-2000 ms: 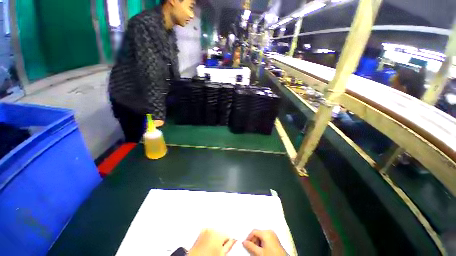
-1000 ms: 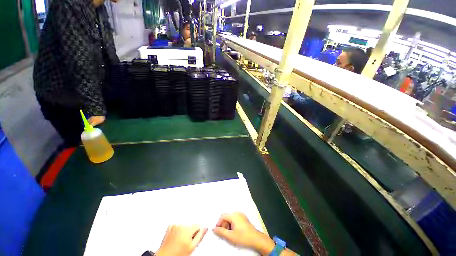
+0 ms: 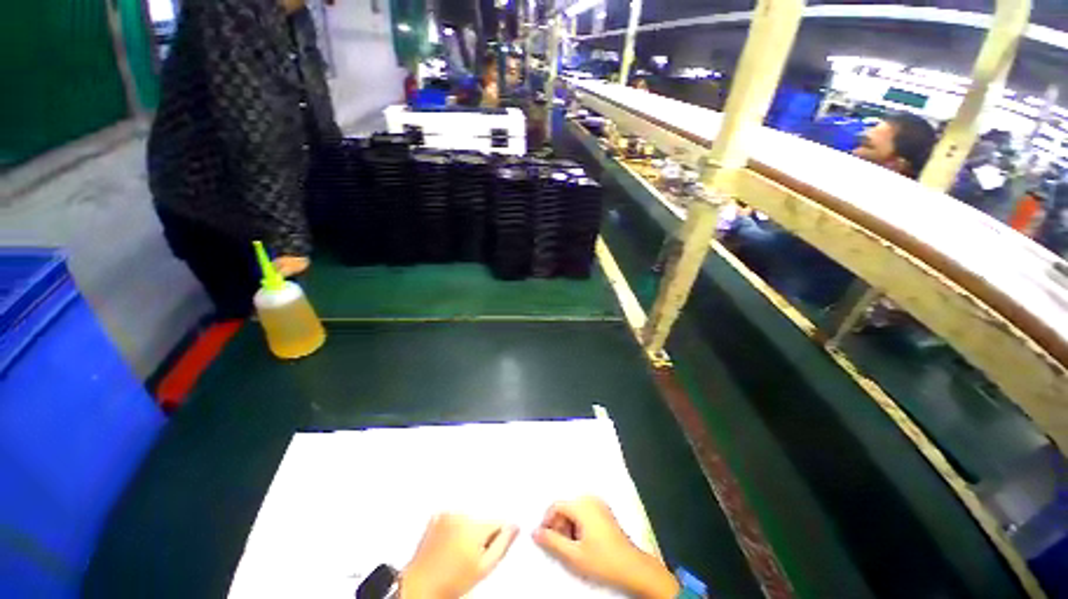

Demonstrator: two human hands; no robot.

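Observation:
A large white work sheet [image 3: 387, 480] lies on the dark green bench. My left hand [image 3: 454, 555] rests over the sheet, fingers bent, with a dark smartwatch [image 3: 378, 582] on the wrist. My right hand [image 3: 589, 545] is just to its right, fingers curled, with a blue wristband [image 3: 691, 583] at the frame's lower edge. The fingertips of the two hands are near each other with a small gap between them. No part shows in or between them. Whether something small is pinched in the fingers cannot be told.
A squeeze bottle [image 3: 288, 318] with yellow liquid stands at the far left. Stacked black trays [image 3: 469, 211] stand beyond it. A person in a dark patterned jacket [image 3: 234, 129] leans there. A blue crate [image 3: 70, 433] is left, a sunken conveyor belt [image 3: 750, 398] and cream frame post [image 3: 714, 211] right.
Since one second ago the view has swung slightly left, so the bottle, trays and sheet sit further right. Both hands keep about the same pose over the sheet.

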